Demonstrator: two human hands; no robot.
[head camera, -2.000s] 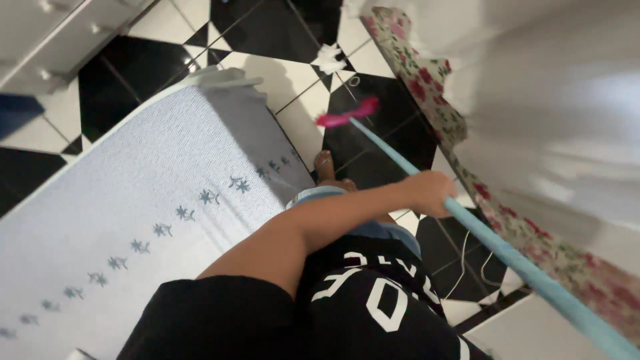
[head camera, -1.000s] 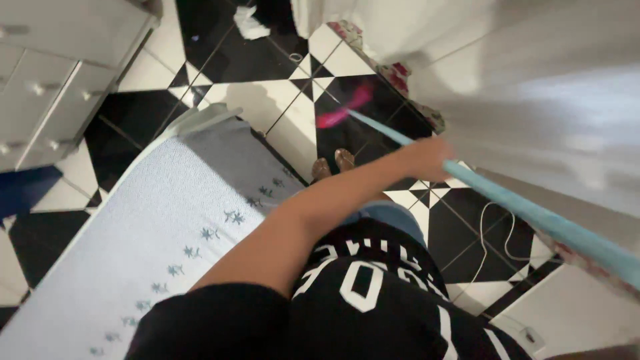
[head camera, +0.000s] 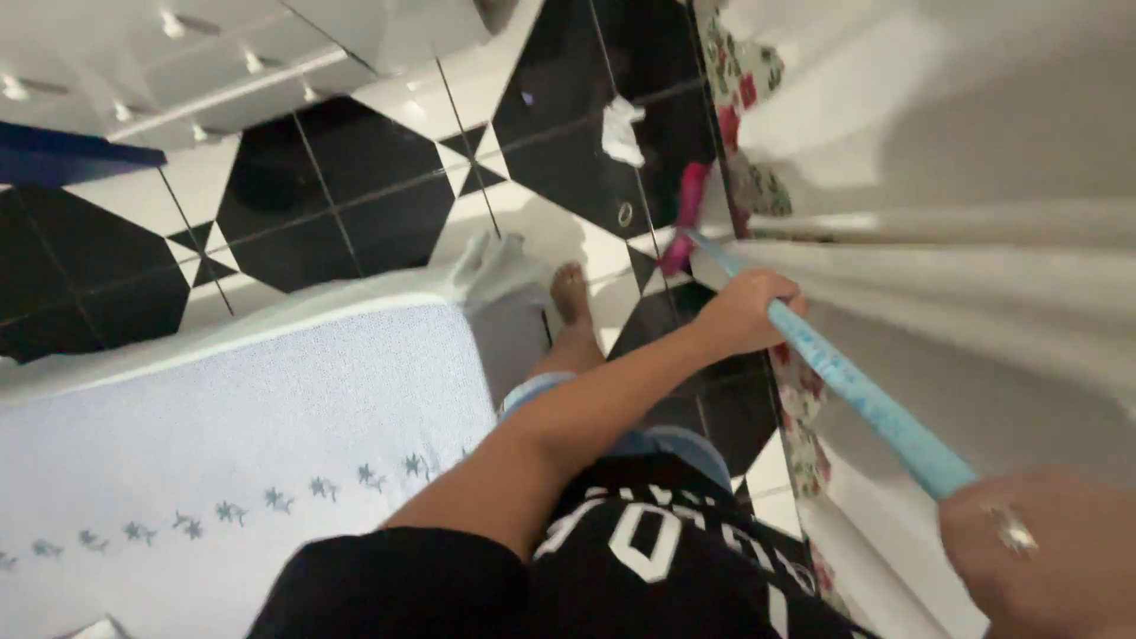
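A light blue pole slants from the lower right down to the floor. At its far end is a magenta cleaning head, blurred, so whether it is a broom or a squeegee I cannot tell. My left hand is closed around the lower part of the pole. Near the right edge, my right hand, with a ring on a finger, grips the upper part; its fingers are partly hidden. Crumpled white paper or cloth lies on the black tiles just beyond the head, and a small ring-shaped object lies left of it.
A bed or padded bench with an embroidered light cloth stands at my left. White drawers and a blue object are at the upper left. A pale curtain with floral trim hangs along the right. My bare foot is on the tiles.
My right hand has come into view on the upper pole. The magenta head now lies close to the curtain's floral trim, nearer the crumpled white piece. The view has turned.
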